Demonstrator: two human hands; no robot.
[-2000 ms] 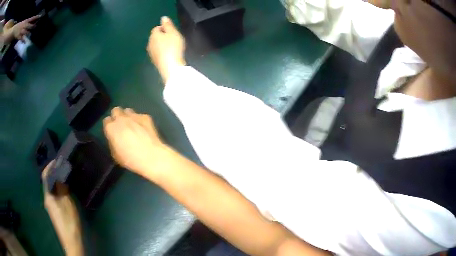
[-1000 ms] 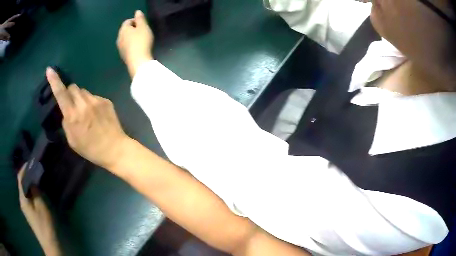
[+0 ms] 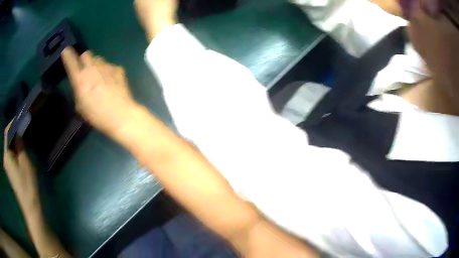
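My left hand [image 3: 19,153], at the left edge, grips the lid flap of an open black retail box [image 3: 53,128]. The box stands tilted in view, its dark inside showing. My right hand [image 3: 100,90] is above and right of it, index finger extended, other fingers partly curled, nothing seen in it. Its fingertip overlaps the edge of a waiting black box [image 3: 54,43] with a rounded-square ring shape on top; I cannot tell whether it touches. Another dark piece [image 3: 17,98] lies at the left, blurred.
A person in white sleeves [image 3: 226,116] and dark vest sits close at the right, one arm reaching over the green table [image 3: 121,201], the hand [image 3: 157,15] at the top edge. A dark box [image 3: 209,4] is cut off at the top. Another forearm [image 3: 11,247] shows bottom left.
The view has shifted, so the boxes sit higher. My right hand, a loose fist at first, has moved to the waiting box with its index finger extended. My left hand still holds the flap.
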